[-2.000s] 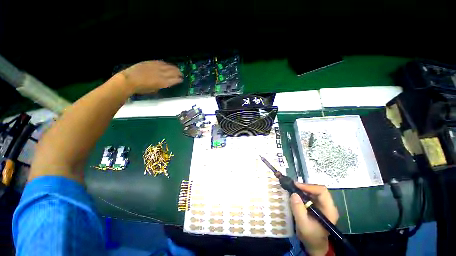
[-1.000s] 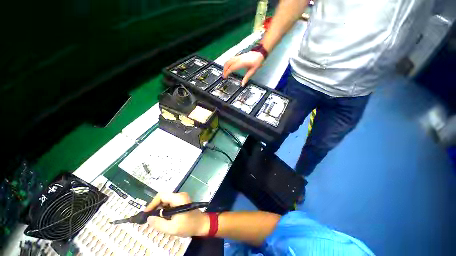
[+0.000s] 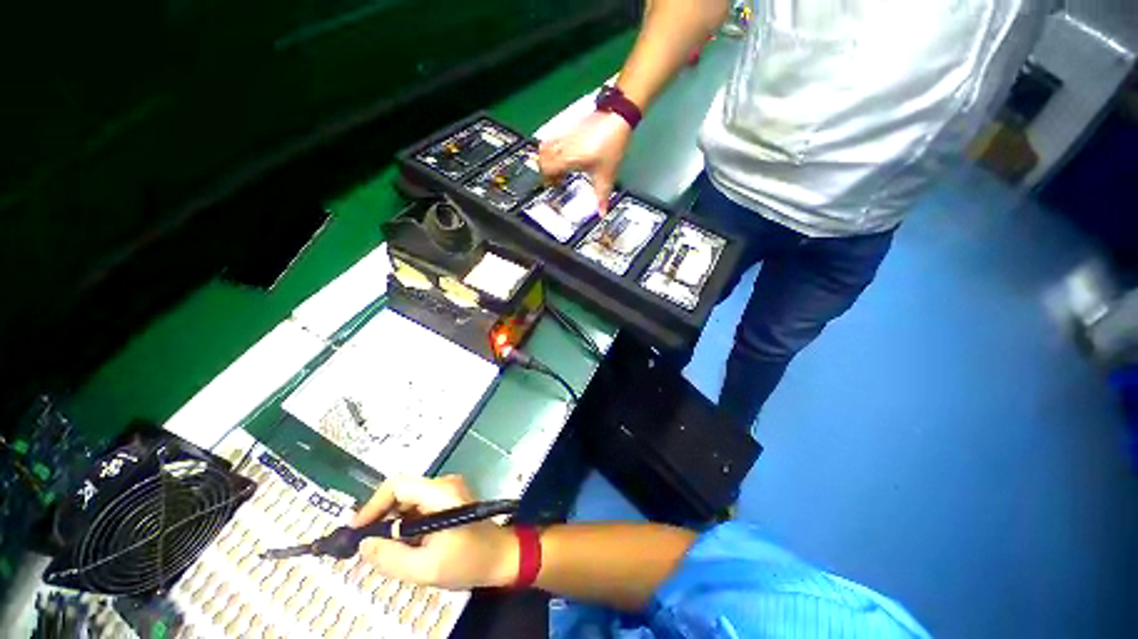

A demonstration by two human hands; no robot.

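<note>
My right hand [image 3: 437,537] holds the black soldering iron [image 3: 406,527] like a pen. Its thin metal tip points left, over or on the white work sheet [image 3: 281,549] with rows of tan dumbbell shapes; whether it touches cannot be told. A red band is on my right wrist. My left hand is out of the picture. The black fume fan [image 3: 156,518] with a round wire grille stands at the sheet's far left side. A small green and dark board [image 3: 156,617] lies beside the fan at the bottom edge, cut off.
A white parts tray [image 3: 393,387] holds tiny metal parts. Behind it stands the soldering station [image 3: 468,293] with a red light and cords. Another person [image 3: 861,112] stands at the bench, a hand [image 3: 587,152] on a black partitioned tray [image 3: 680,322]. A black box [image 3: 674,437] is below the bench edge.
The view has swung right from the bench, and my left hand has left the picture. The other person's hand has shifted slightly left over the partitioned tray. The station's red light now shows.
</note>
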